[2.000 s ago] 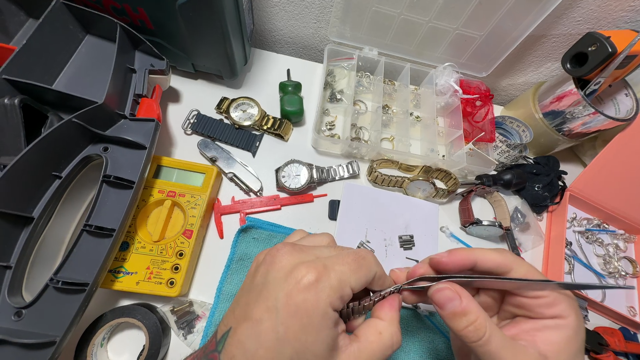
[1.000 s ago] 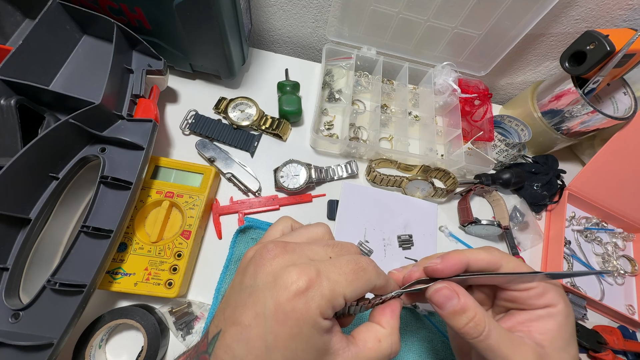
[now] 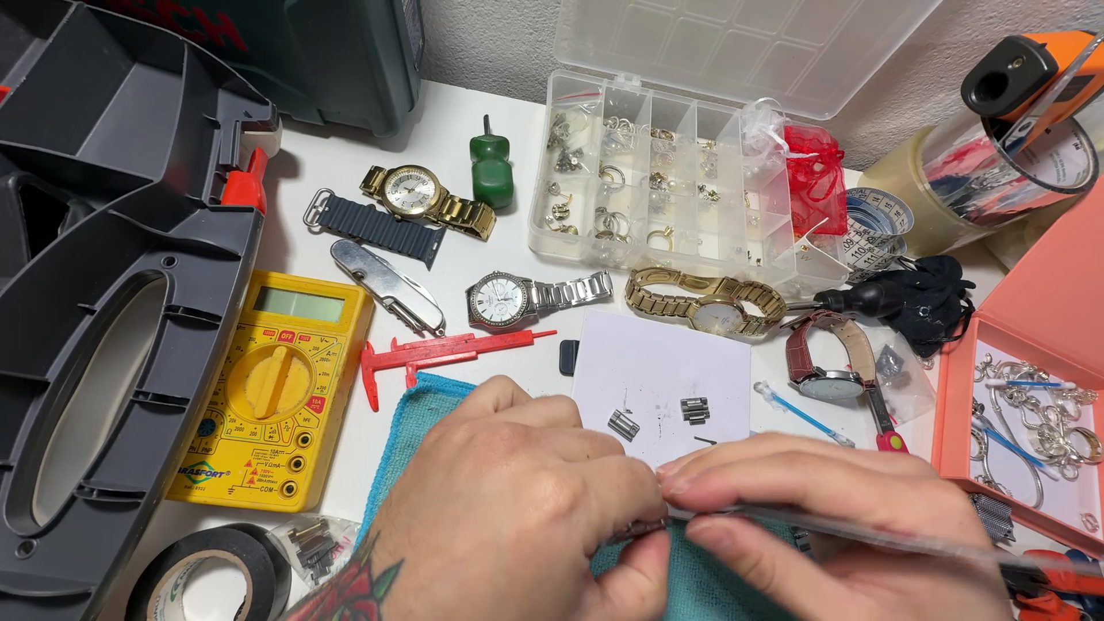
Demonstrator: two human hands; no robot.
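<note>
My left hand point(image 3: 526, 509) pinches a metal watch bracelet point(image 3: 645, 528) between thumb and forefinger, over a teal cloth point(image 3: 699, 573); most of the bracelet is hidden by the fingers. My right hand point(image 3: 802, 509) holds metal tweezers point(image 3: 862, 524) that lie across its fingers, their end meeting the bracelet at the left fingertips. Just beyond the hands, a white paper point(image 3: 664, 371) bears one detached bracelet link piece point(image 3: 624, 425), another link piece point(image 3: 694, 410) and a small pin point(image 3: 705, 441). A silver watch point(image 3: 500, 298) and a gold watch point(image 3: 718, 316) lie behind the paper.
At left are a yellow multimeter point(image 3: 276, 388), a grey plastic tray point(image 3: 198, 259), black tape point(image 3: 250, 561), a pocketknife point(image 3: 388, 285) and red calipers point(image 3: 457, 348). Behind stands an open compartment box point(image 3: 664, 259) of jewellery. At right are a brown-strapped watch point(image 3: 826, 384) and a pink box point(image 3: 957, 405) with jewellery.
The tweezers have tilted, their outer end now lower at the right, and my right-hand fingers have shifted slightly. My left hand stays on the bracelet.
</note>
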